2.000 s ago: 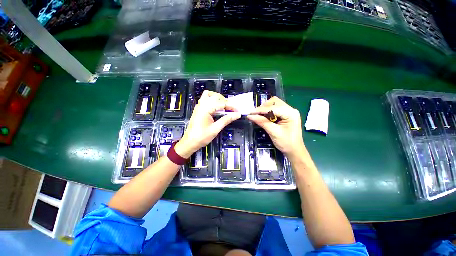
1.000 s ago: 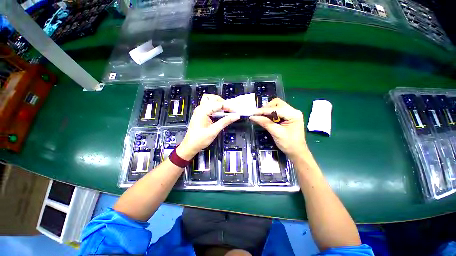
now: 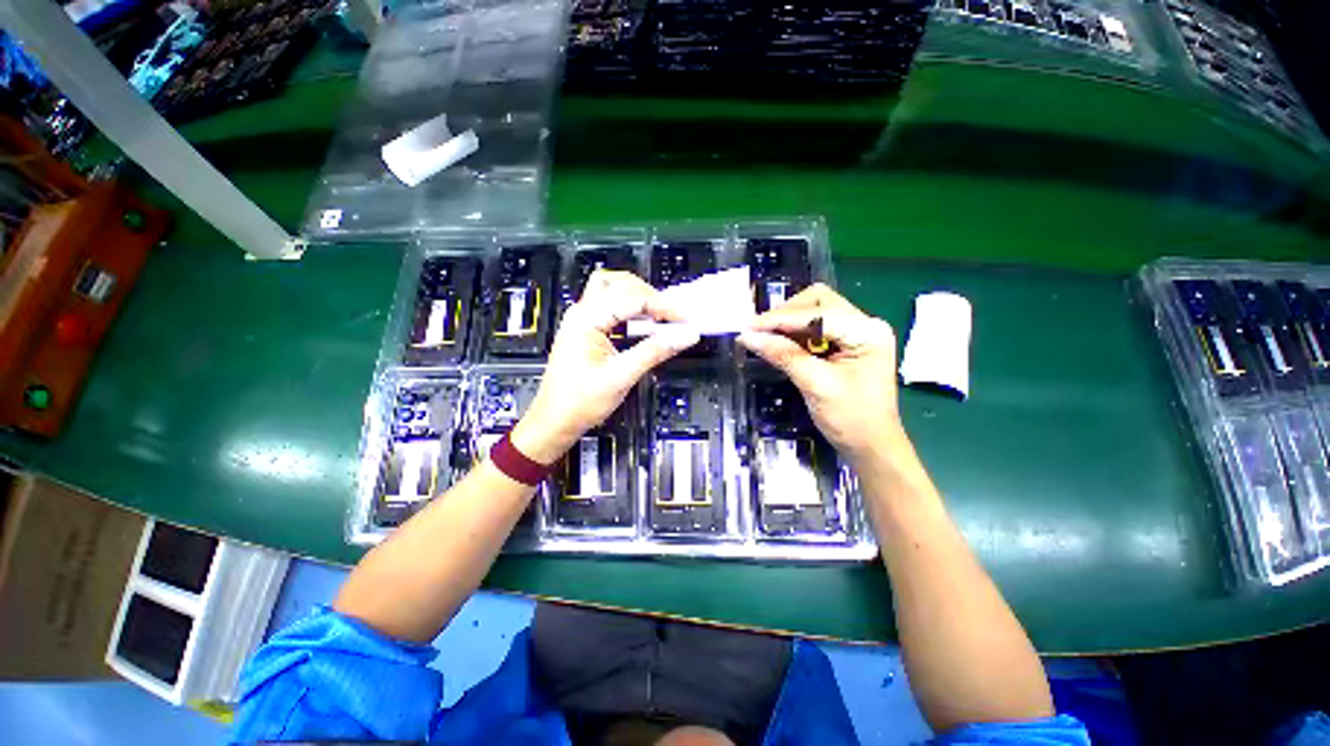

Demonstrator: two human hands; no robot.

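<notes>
My left hand (image 3: 610, 350) is shut on a white adhesive sheet (image 3: 712, 300), held above the middle of the tray. My right hand (image 3: 829, 357) is shut on dark tweezers with a yellow section (image 3: 818, 338); its fingertips are at the sheet's right end. Whether a small piece is at the tweezer tips cannot be told. Below both hands lies a clear blister tray (image 3: 700, 545) with black housings in two rows, such as one at the front left (image 3: 413, 455). The hands and sheet hide parts of the middle housings.
A curled white sheet (image 3: 936, 344) lies right of the tray. A second filled tray (image 3: 1266, 554) is at the far right. At the back are a clear tray (image 3: 467, 73) with another curled sheet (image 3: 429, 150) and a dark stack (image 3: 744, 41). A post (image 3: 161, 143) and orange fixture (image 3: 73, 313) stand left.
My right hand has moved slightly right, and the gap between the two hands' fingertips is a little wider. Both hands keep their holds. The bench view has shifted slightly.
</notes>
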